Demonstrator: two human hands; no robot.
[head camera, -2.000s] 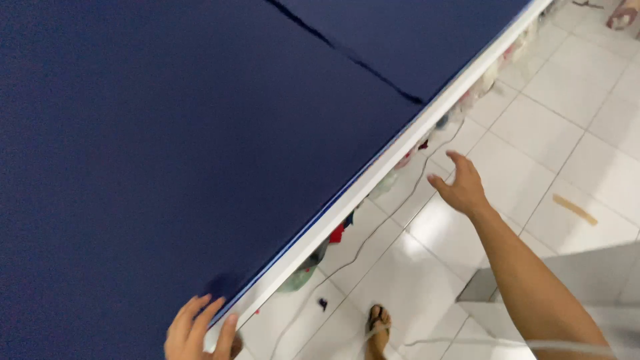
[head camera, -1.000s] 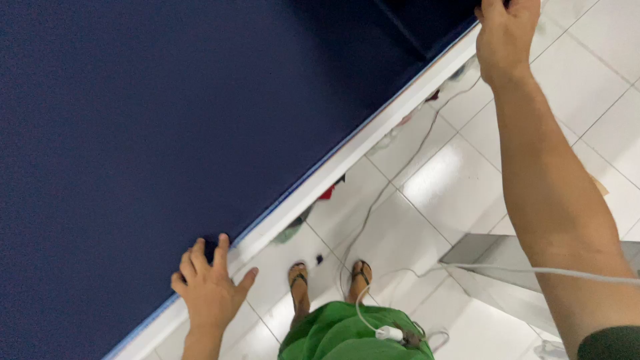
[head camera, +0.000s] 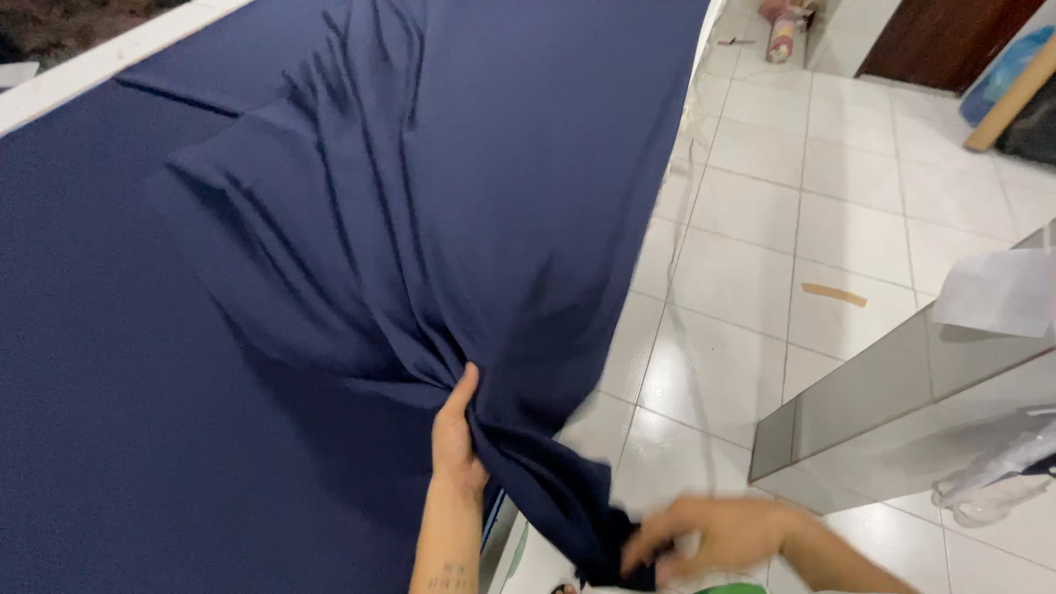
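Note:
Navy blue fabric (head camera: 528, 165) covers the table and is drawn into long folds that gather at my left hand (head camera: 458, 437). The left hand is closed on the bunched cloth near the table's edge, thumb on top. From there the gathered end hangs over the edge toward the bottom of the view. My right hand (head camera: 709, 532), blurred, is at the dark hanging end of the cloth, its fingers curved beside it; whether it grips the cloth is not clear.
A white table edge (head camera: 124, 54) runs along the upper left. To the right lies white tiled floor (head camera: 742, 272) with a tan strip (head camera: 833, 294) on it. A grey box-like unit (head camera: 858, 396) stands at the right, a paper sheet (head camera: 994, 293) on it. A dark door (head camera: 932, 37) is beyond.
The fabric lay flat and is now pulled into folds. My left hand has closed on it; my right hand has left the far part of the table edge and come down near my body. The view has shifted.

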